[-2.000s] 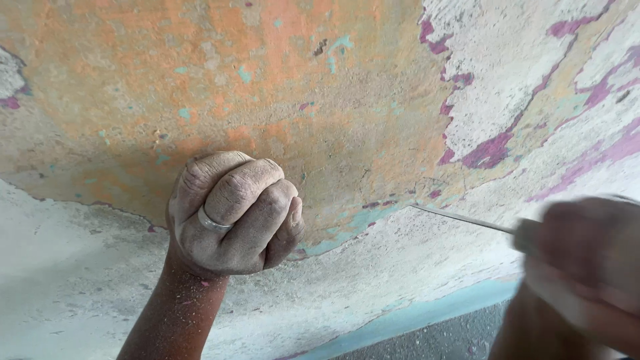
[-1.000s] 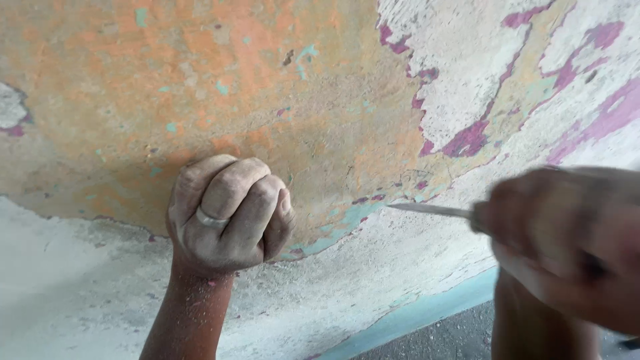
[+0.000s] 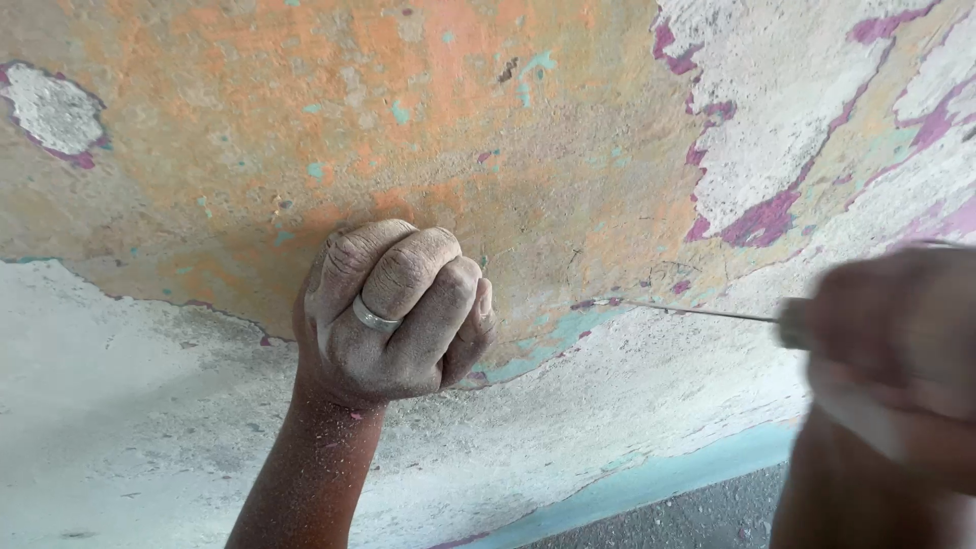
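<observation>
Dust covers my left hand (image 3: 393,313), a closed fist with a ring on one finger, resting against the painted wall (image 3: 488,168). Whether anything is inside that fist cannot be seen. On the right, my blurred right hand (image 3: 892,358) grips the handle of a thin-bladed scraper (image 3: 709,313). The scraper's narrow metal blade points left, its tip at the ragged border between the orange-tan paint and the bare whitish plaster (image 3: 610,381). Flecks of turquoise and purple paint (image 3: 762,221) show along that border near the tip.
A light blue painted band (image 3: 648,484) runs along the wall's lower part. Below it lies a grey speckled floor (image 3: 686,518) scattered with small flakes. A round bare patch (image 3: 57,110) with purple edges is at the upper left of the wall.
My right hand and the scraper have shifted about along the paint border. My left fist stays on nearly the same part of the wall.
</observation>
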